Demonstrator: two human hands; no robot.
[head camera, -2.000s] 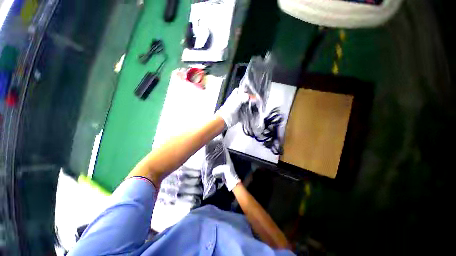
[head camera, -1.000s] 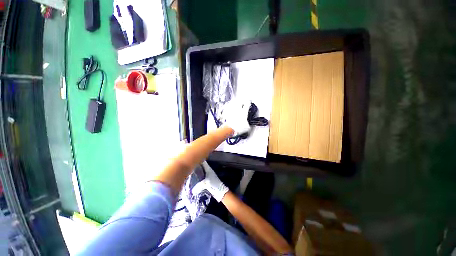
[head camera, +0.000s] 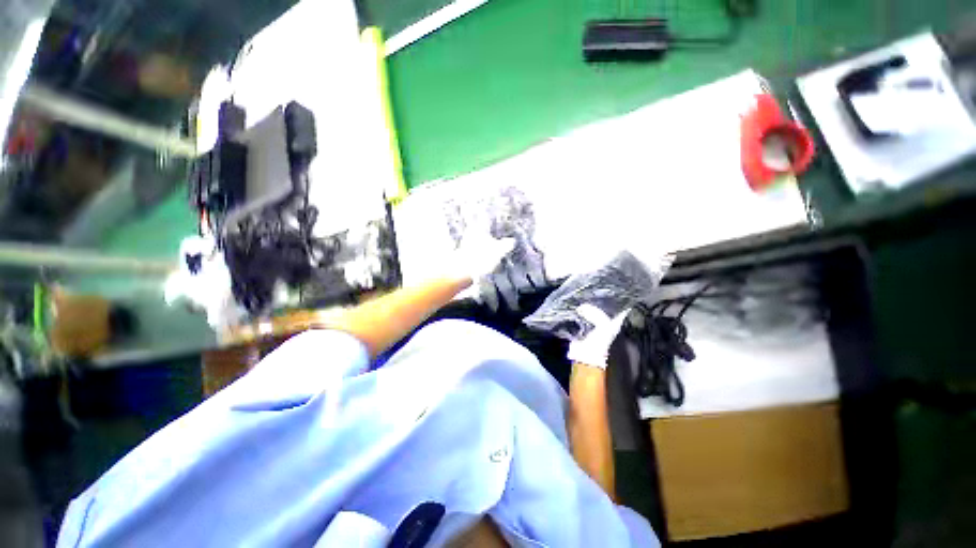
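My gloved right hand holds a grey, shiny bagged adapter between the bench and the black tray. Black cords hang beside it over the tray's near side. My gloved left hand is at wrinkled bagged adapters by the bench's front edge; its fingers are blurred, so its grip is unclear. Clear crinkled plastic lies just behind it. Inside the tray are a white sheet, greyish bagged items at its far side, and a brown cardboard divider.
A red tape dispenser stands on the bench's white sheet. A black adapter lies on the green bench top. Black adapters and heaped cords are at left. Another white sheet bears a dark item.
The view has turned toward the adapters and cord heap at left. My left hand has moved from the tray to the bench. My right hand now holds a bagged adapter beside the tray.
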